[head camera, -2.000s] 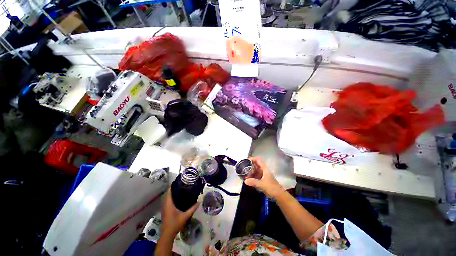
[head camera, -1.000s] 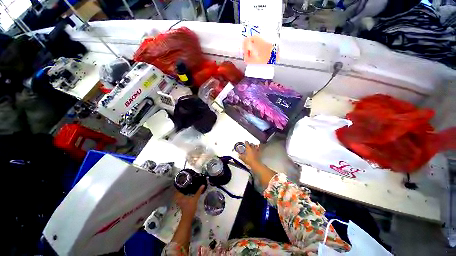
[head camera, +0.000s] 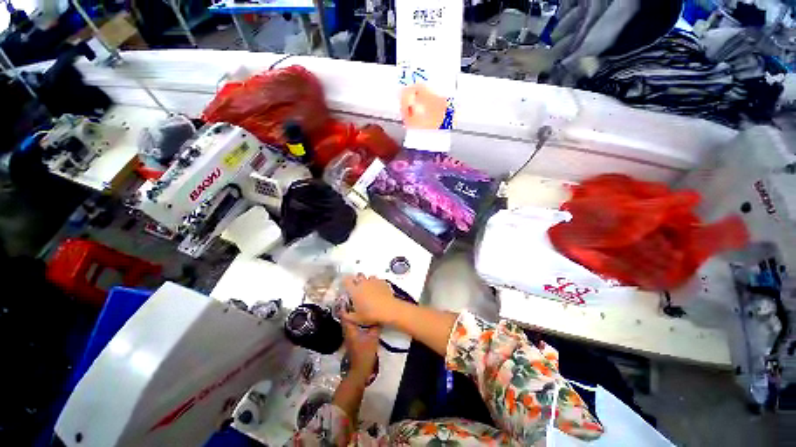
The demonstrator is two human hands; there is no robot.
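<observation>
My right hand (head camera: 372,299) and my left hand (head camera: 360,339) are together over the small white table, closed around a dark strapped flask piece, mostly hidden by the fingers. Its black strap (head camera: 397,347) loops out on the right. The black flask (head camera: 314,328) stands upright and open on the table, just left of my hands, touched by neither. A small round steel cup (head camera: 400,265) stands alone behind and right of my hands. A clear plastic bag (head camera: 321,285) lies behind the flask.
A large white machine head (head camera: 166,371) is at the near left, a BAOYU sewing machine (head camera: 205,186) farther back. A black cloth lump (head camera: 316,212), patterned box (head camera: 432,196) and red plastic bags (head camera: 266,100) lie behind. A white carrier bag (head camera: 524,253) and red bag (head camera: 633,231) are right.
My right hand has set down the steel cup and moved left to the strapped piece. My left hand has let go of the flask and moved right to join it.
</observation>
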